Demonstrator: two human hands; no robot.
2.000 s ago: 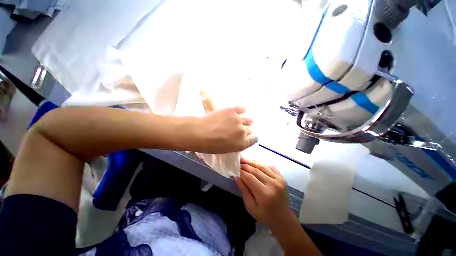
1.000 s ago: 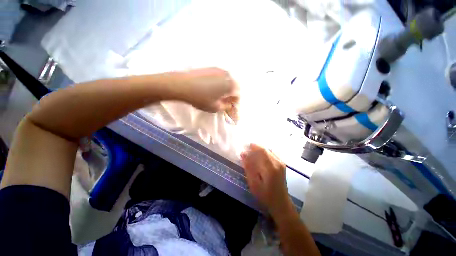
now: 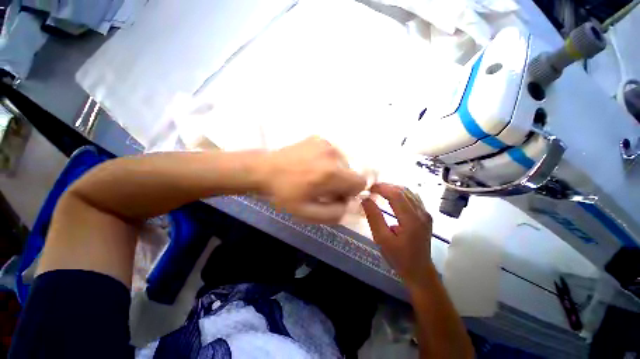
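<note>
A large white fabric panel (image 3: 231,84), mostly overexposed, lies on the table left of the sewing machine head (image 3: 484,105). My left hand (image 3: 316,181) is over its front part, fingers curled and blurred. My right hand (image 3: 401,228) meets it at the fingertips, thumb and index finger pinching a small bit of white cloth between the hands. Both hands are left of the dark grey cylinder (image 3: 454,202) under the machine head. What the left fingers grip is partly hidden.
A cream card-like piece (image 3: 471,277) lies right of my right hand. Dark thread snips (image 3: 567,303) lie at the table's right. The ruler strip (image 3: 316,235) runs along the front edge. A blue basket (image 3: 170,256) is at lower left, and folded cloth (image 3: 88,12) at upper left.
My left hand has moved right and down to meet my right hand, which has risen slightly. The cloth gathered near the front edge is now mostly covered. The camera view has shifted a little.
</note>
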